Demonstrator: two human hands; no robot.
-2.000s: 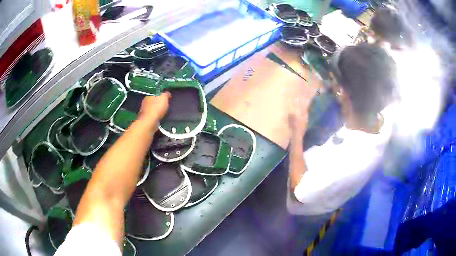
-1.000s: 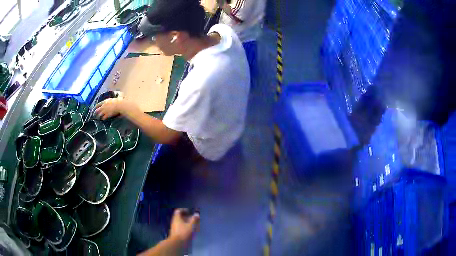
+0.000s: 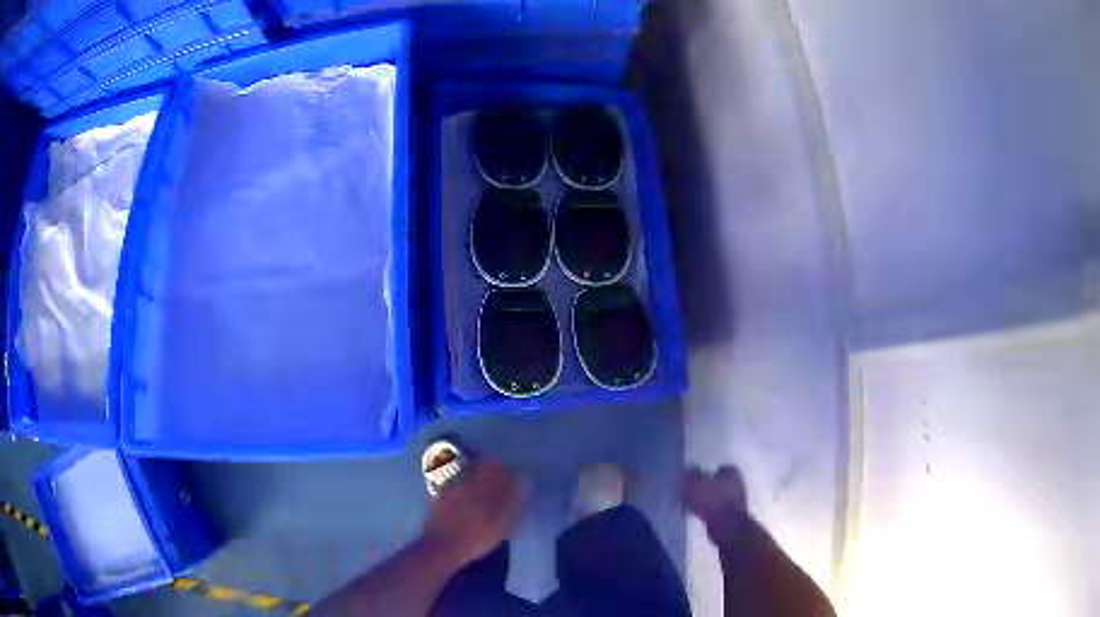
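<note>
Several dark green-black covers [image 3: 520, 344] with pale rims lie in two columns in a blue crate [image 3: 667, 289] ahead of me, on a pale liner. My left hand [image 3: 483, 504] is below the crate's near edge, blurred, with no object visible in it. My right hand [image 3: 717, 492] is below the crate's near right corner, dark and blurred. Neither hand touches the crate. Their finger positions are not clear.
A large blue crate [image 3: 403, 241] with a pale liner stands left of the covers, and another lined crate [image 3: 27, 301] is farther left. A smaller crate [image 3: 161, 512] sits lower left by yellow-and-black tape [image 3: 241, 595]. A pale surface [image 3: 772, 241] runs along the right.
The view has turned from the bench heaped with covers and the seated worker to the blue crates. Both my hands now show at the bottom; the earlier frames showed one hand each.
</note>
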